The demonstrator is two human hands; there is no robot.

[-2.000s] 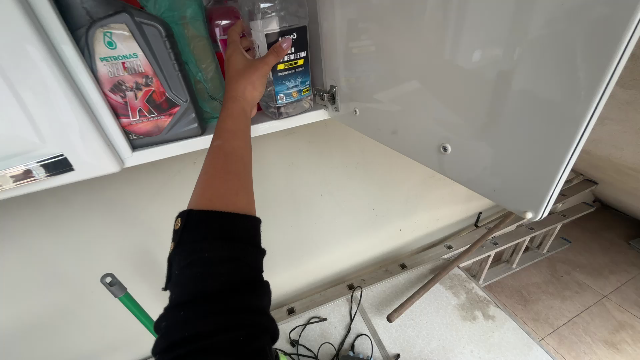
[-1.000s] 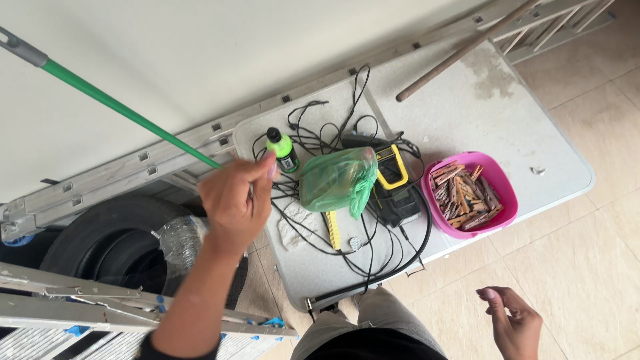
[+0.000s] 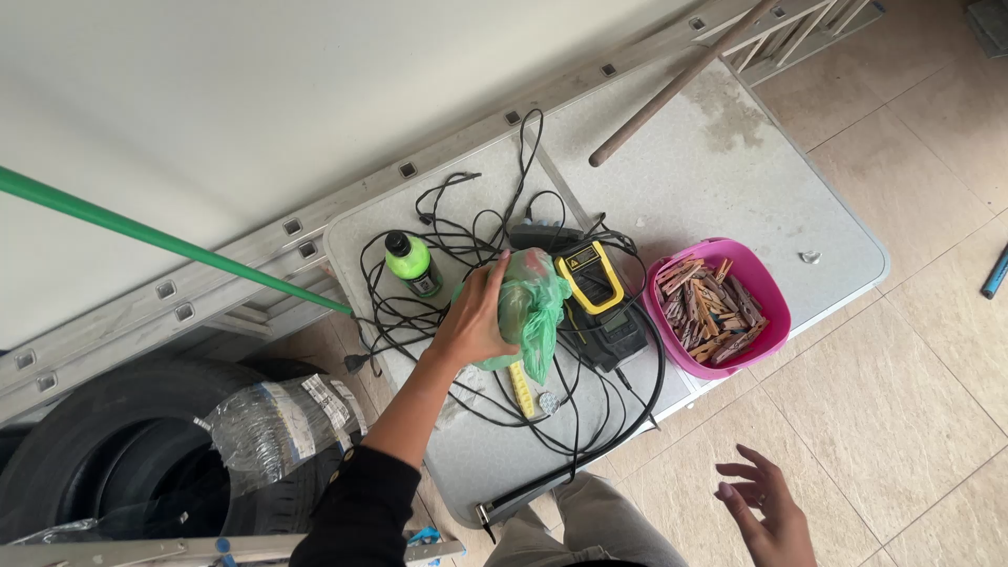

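My left hand (image 3: 476,319) grips a green plastic bag (image 3: 531,307) with something rounded inside, over the folding table (image 3: 661,189). Just left of it stands a green bottle with a black cap (image 3: 413,264). Right of the bag lies a black and yellow electric device (image 3: 598,315), with black cables (image 3: 472,244) tangled around. My right hand (image 3: 764,504) hangs over the floor with fingers apart, holding nothing. Nearer to me than the bag are a yellow measuring strip (image 3: 521,390) and a small round metallic piece (image 3: 549,403).
A pink tub of clothespins (image 3: 776,331) sits near the table's edge. A wooden pole (image 3: 669,94) rests across the far side. Aluminium ladders (image 3: 354,189) lean by the wall, crossed by a green pole (image 3: 157,236). Tyres (image 3: 150,394) and plastic-wrapped material (image 3: 276,433) lie at the left.
The view has swung down from the open wall cabinet to the table. My left hand was at a bottle in the cabinet; it has since closed on the green bag.
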